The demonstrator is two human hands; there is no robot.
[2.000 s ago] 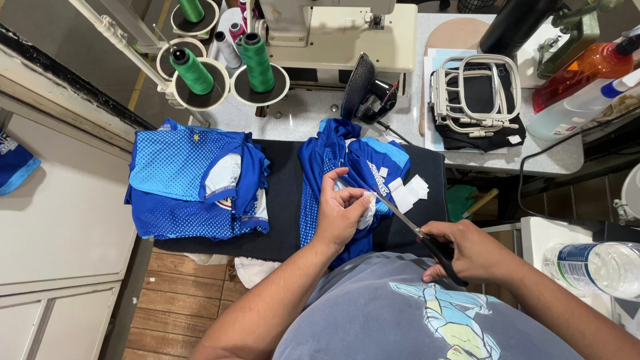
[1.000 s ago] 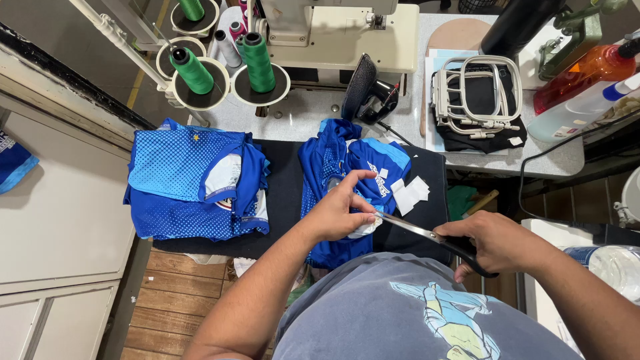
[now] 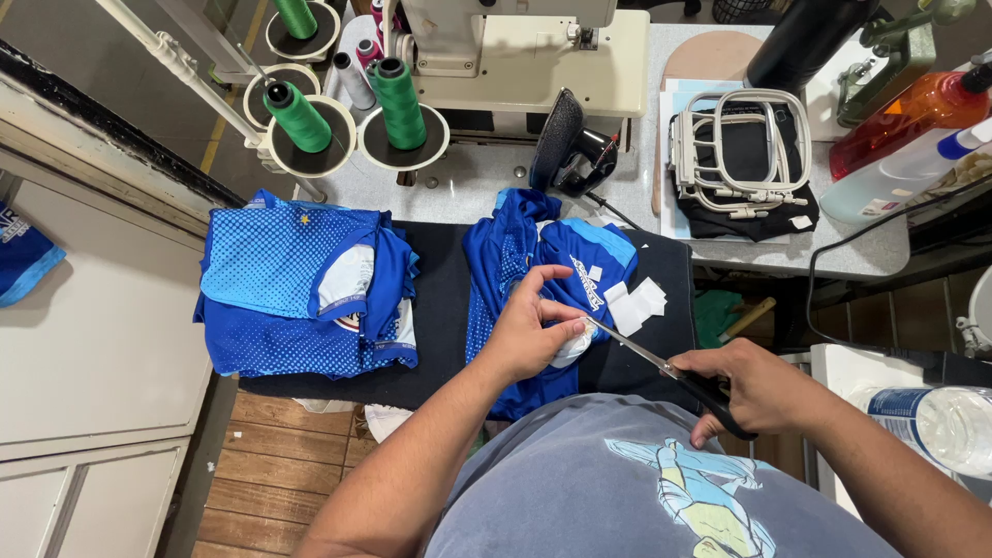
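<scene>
My right hand (image 3: 748, 391) holds black-handled scissors (image 3: 651, 356), whose blades point up and left to the fingertips of my left hand (image 3: 535, 329). Between the thumb and fingers of my left hand is a white piece (image 3: 575, 346) of backing or fabric at the blue jersey (image 3: 504, 271). Whether the piece is joined to the jersey cannot be told. The blades look closed or nearly so. Several white scraps (image 3: 635, 304) lie just right of the jersey on the dark cloth surface (image 3: 442, 310). A folded pile of blue jerseys (image 3: 283, 256) lies at the left.
Behind the cloth stand a small iron (image 3: 570, 147), a sewing or embroidery machine (image 3: 535, 70) and green thread cones (image 3: 401, 105). At right are embroidery hoops (image 3: 740, 155) on black fabric, an orange spray bottle (image 3: 903, 116), a clear-liquid bottle (image 3: 899, 174) and a cable (image 3: 814, 271).
Since the first frame the scissors have tilted flatter, and my right hand has moved slightly down and right. My left hand still pinches the white piece.
</scene>
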